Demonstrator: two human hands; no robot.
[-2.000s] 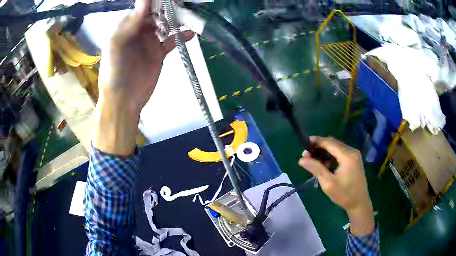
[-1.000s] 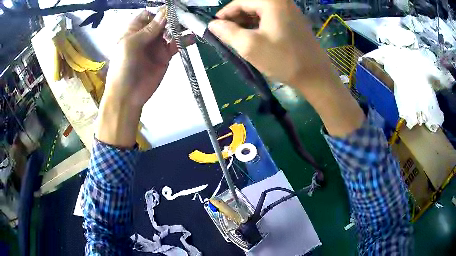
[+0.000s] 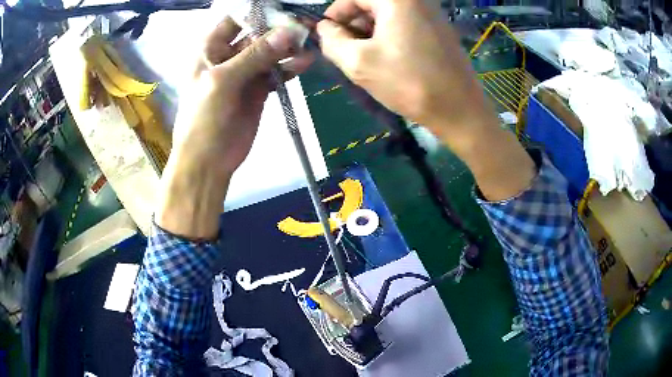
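Note:
The silvery braided steam hose (image 3: 296,140) rises from the steam iron (image 3: 340,313) to the top edge. My left hand (image 3: 239,96) is around the hose near the top, thumb and fingers closed on the white cloth tie (image 3: 289,35). My right hand (image 3: 401,62) is raised just right of it, fingertips pinched near the dark cable; what it pinches is unclear. The dark power cable (image 3: 420,151) hangs down to a lumpy knot and curves to the iron. The iron stands on its metal rest (image 3: 318,331).
The black table (image 3: 258,235) holds curved yellow templates (image 3: 356,195), a white tape roll (image 3: 362,222), a white strip (image 3: 274,280), a grey cloth strip (image 3: 243,335) and a white card (image 3: 121,287). Yellow rack, blue bin (image 3: 556,136) and carton stand right.
My right hand has let go of the low part of the cable and risen beside my left. The cable now hangs. My left hand has shifted slightly right and closed on the white tie.

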